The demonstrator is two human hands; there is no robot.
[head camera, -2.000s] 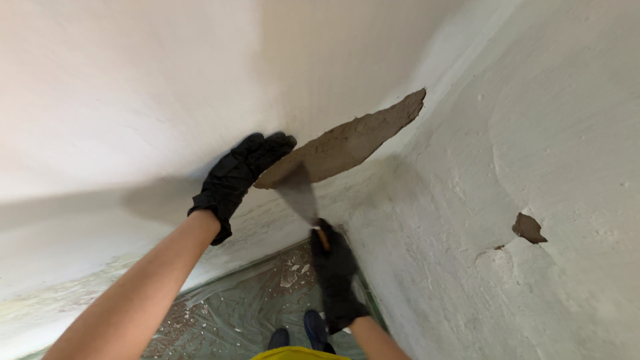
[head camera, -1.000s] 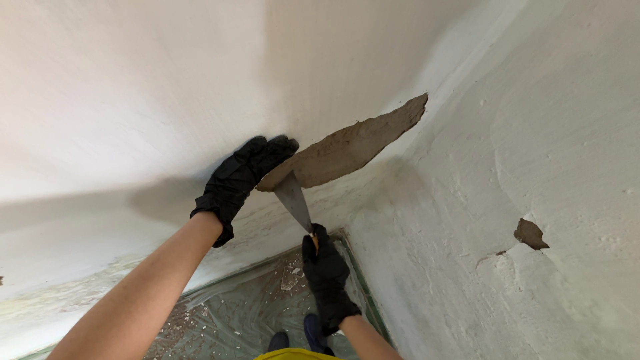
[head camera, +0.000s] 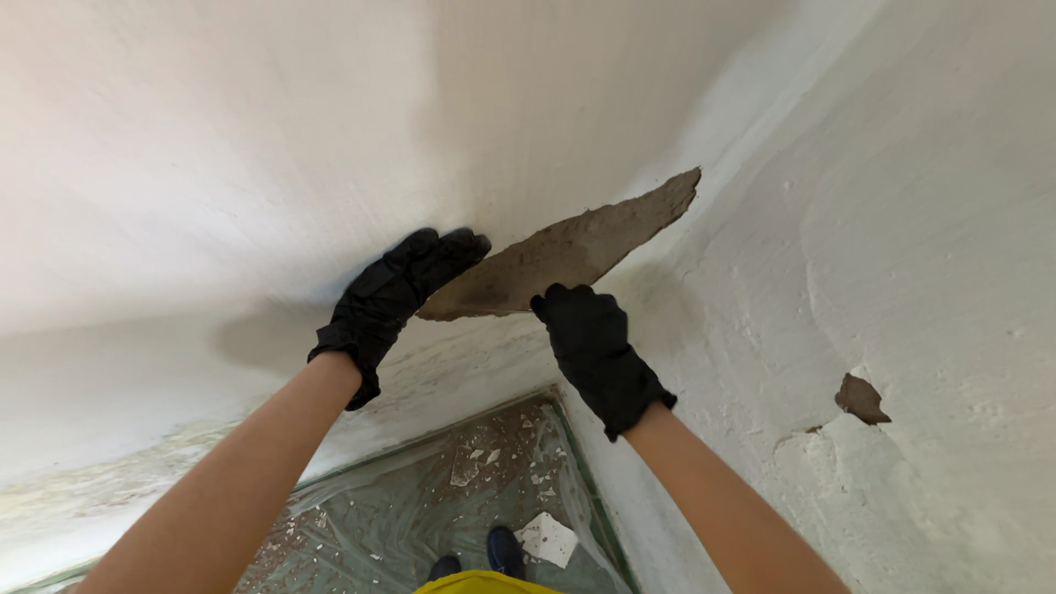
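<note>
A long patch of bare brown plaster shows where the white coating is gone from the wall. My left hand, in a black glove, rests against the wall at the patch's left end, fingers together and pointing up to the right. My right hand, also black-gloved, is closed on a scraper at the patch's lower edge. Only a thin line of the scraper's blade shows to the left of the fist, lying low against the wall; its handle is hidden in the hand.
The adjoining wall on the right has rough, raised coating and a small bare spot. Below, plastic sheeting covers the floor, strewn with flakes and one larger white piece beside my shoes.
My right hand has moved up to the patch, and the blade, seen broadside before, now shows nearly edge-on. A larger white piece now lies on the floor sheeting. My left hand stays at the patch's left end.
</note>
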